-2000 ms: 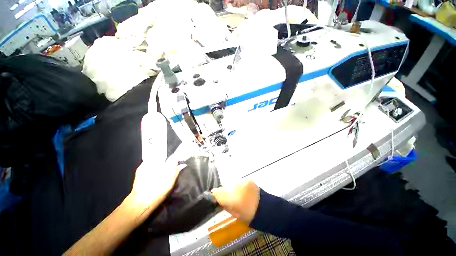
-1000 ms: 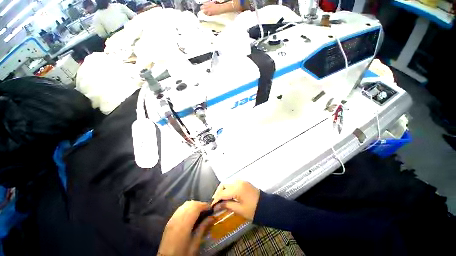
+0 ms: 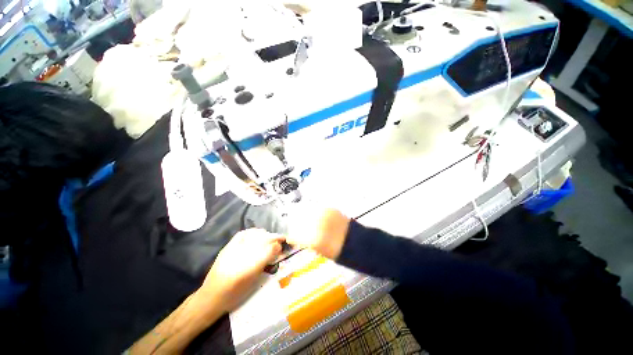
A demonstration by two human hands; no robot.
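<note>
Black fabric (image 3: 208,244) lies over the left of the machine table, and its edge runs up below the needle area of the white sewing machine (image 3: 430,114). My left hand (image 3: 243,260) is closed on the fabric edge, just in front of the presser foot area. My right hand (image 3: 321,230) is beside it on the right, close to the presser foot; its fingers are washed out by glare, so its grip is unclear. A small dark end of the fabric sticks out below my hands. The needle tip is hidden.
Orange tape (image 3: 318,307) is on the front table edge. Red-handled snips (image 3: 482,158) lie on the bed at right. A black strip (image 3: 380,90) hangs over the machine arm. A white lamp (image 3: 184,191) is left of the needle. A black bag (image 3: 55,145) and cream fabric (image 3: 125,87) lie behind.
Both hands have moved up from the table's front edge towards the presser foot. The orange tape is more exposed. The camera view has shifted, and the person's arm behind the machine has left view.
</note>
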